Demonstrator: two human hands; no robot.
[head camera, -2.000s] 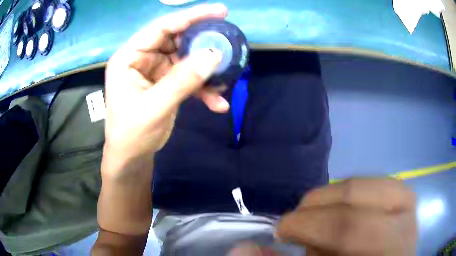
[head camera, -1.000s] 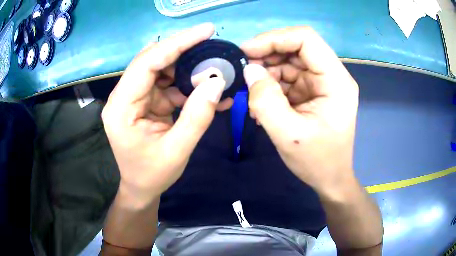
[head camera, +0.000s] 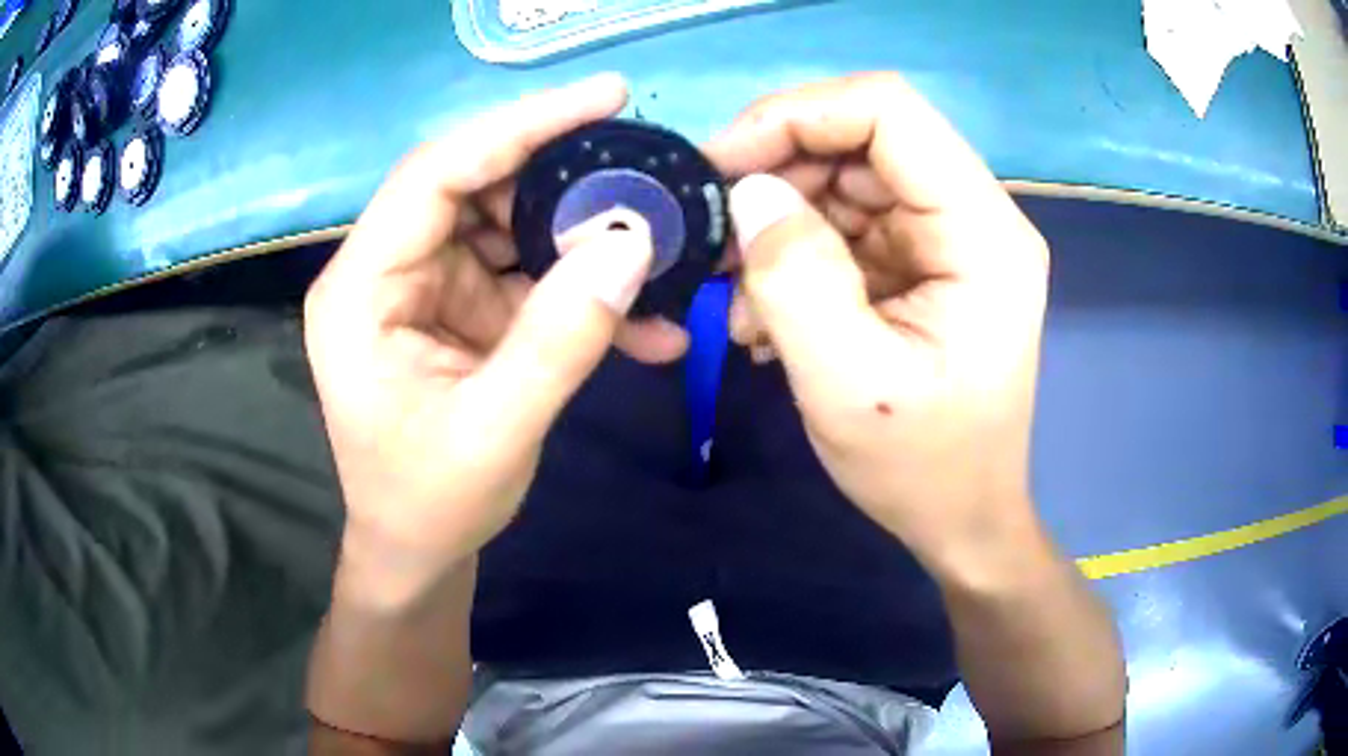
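Note:
A black disc (head camera: 651, 151) with a silver-grey centre and light dots on its ring is above my dark-clothed lap. My left hand (head camera: 444, 325) grips it, with the thumb over the centre beside a small dark hole and the fingers behind. My right hand (head camera: 902, 310) is at the disc's right edge, with thumb and index fingertips close against the rim. A small pale patch (head camera: 714, 213) shows on the rim there. Whether my right fingertips hold a small piece cannot be seen.
The green bench (head camera: 946, 104) curves across the top. A clear tray (head camera: 510, 52) is cut off by the top edge. Black discs (head camera: 141, 166) cluster at upper left; a white sheet (head camera: 1205, 52) lies at upper right. A person's dark green clothing (head camera: 163, 517) is at left.
My right hand has come up from the lower right to the disc's rim. My left hand and the disc have lowered slightly, and the disc's face has tilted.

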